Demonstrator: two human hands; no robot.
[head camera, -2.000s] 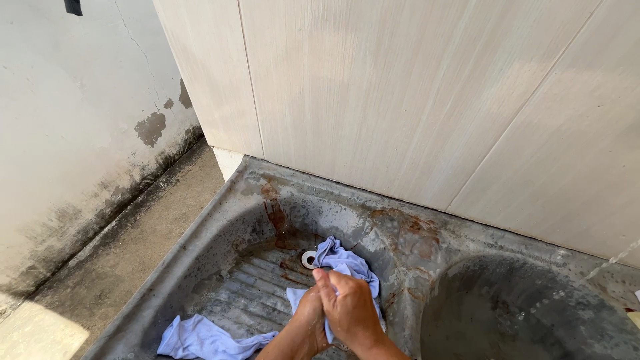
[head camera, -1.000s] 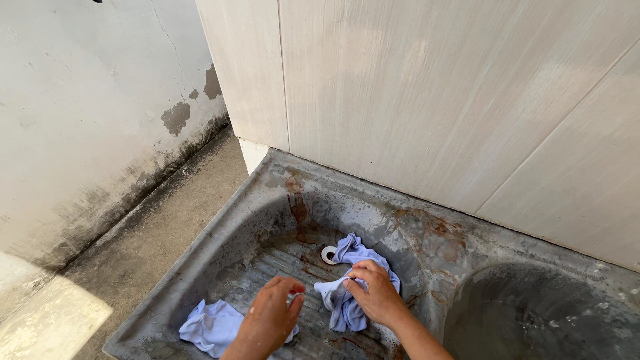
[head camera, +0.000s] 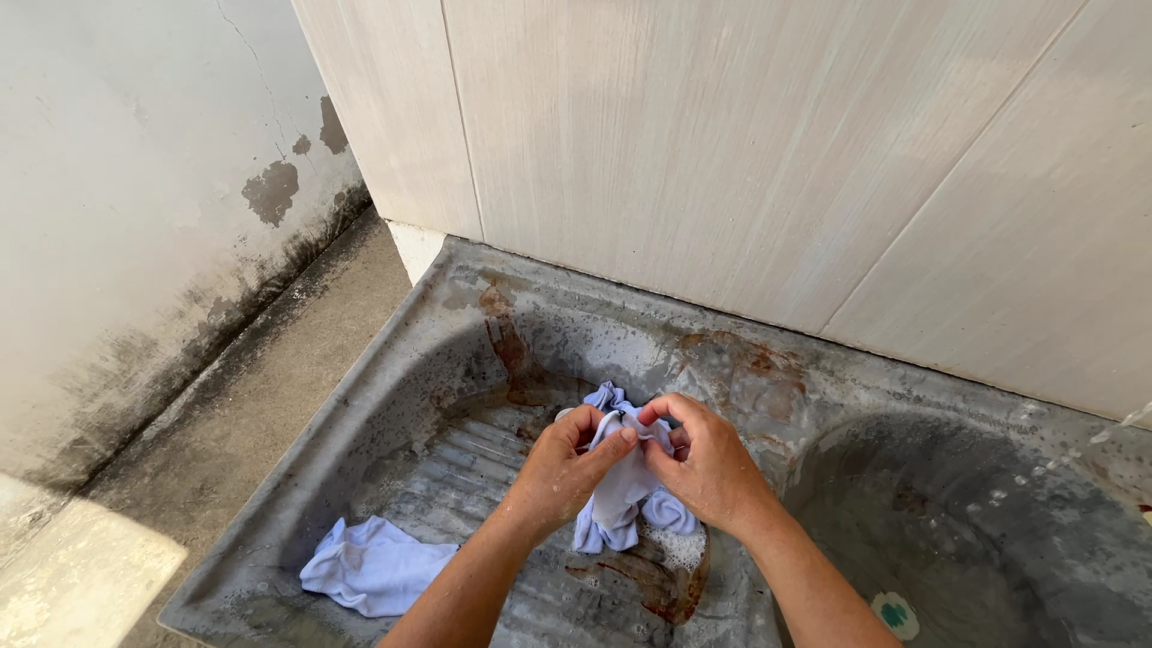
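My left hand (head camera: 562, 468) and my right hand (head camera: 706, 459) pinch a wet, pale lavender cloth (head camera: 623, 481) between fingers and thumbs, with a small dark mark near its top edge. It hangs over the ribbed washboard of a grey concrete laundry sink (head camera: 468, 463). More light blue cloth (head camera: 670, 511) lies bunched just beneath and behind it, beside a patch of soap suds (head camera: 679, 547). Another pale blue cloth (head camera: 373, 567) lies crumpled at the lower left of the washboard, partly behind my left forearm.
To the right is a deep basin (head camera: 954, 531) holding water and a round whitish-green thing (head camera: 894, 615); a thin stream of water (head camera: 1071, 457) falls there. Tiled wall panels (head camera: 684, 162) rise behind the sink. A stained wall (head camera: 135, 225) and concrete ledge stand left.
My hands were clasped together, then apart with the right on the cloth. Now both hold the cloth, raised between them. The stream of water at the right is newly in view.
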